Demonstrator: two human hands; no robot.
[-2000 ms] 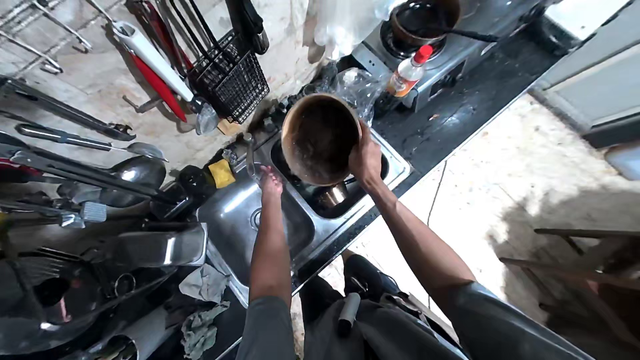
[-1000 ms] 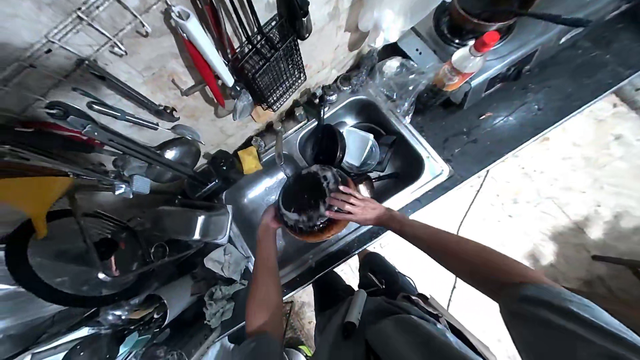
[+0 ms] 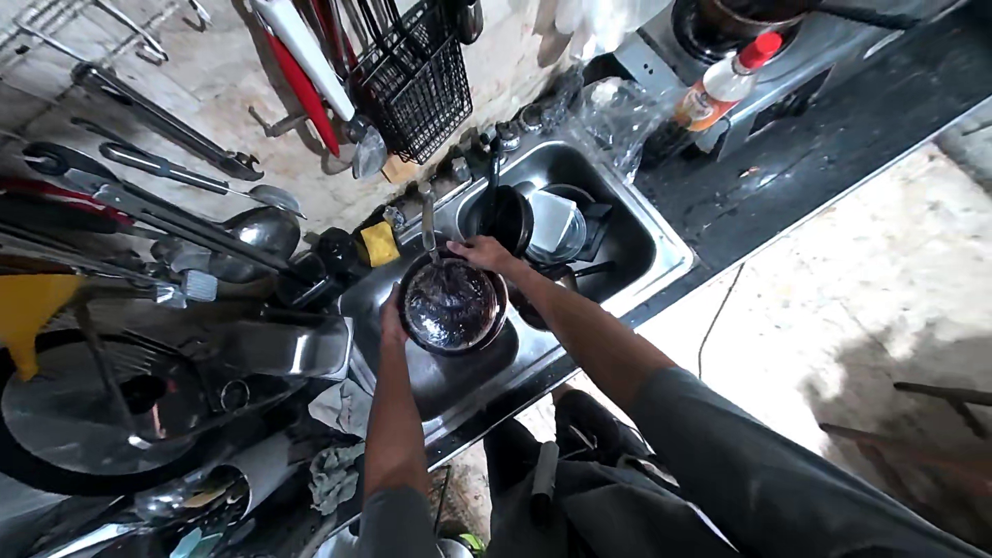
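A round, dark-bottomed metal pot is held over the left basin of the steel double sink, below the faucet. Water runs over its dark, wet surface. My left hand grips its left side. My right hand holds the upper right rim, fingers near the faucet. In the right basin lie a black pan, a clear dish and a small pot with a handle, partly hidden by my right forearm. A yellow sponge rests beside the faucet.
A red-capped bottle and a clear plastic bag stand right of the sink, near a stove with a pan. A black wire basket and utensils hang on the wall. Grey cloths lie at the left counter edge.
The pot, raised with its inside showing two seconds ago, is now low over the left basin under running water. My right hand has moved from its right side to the upper rim.
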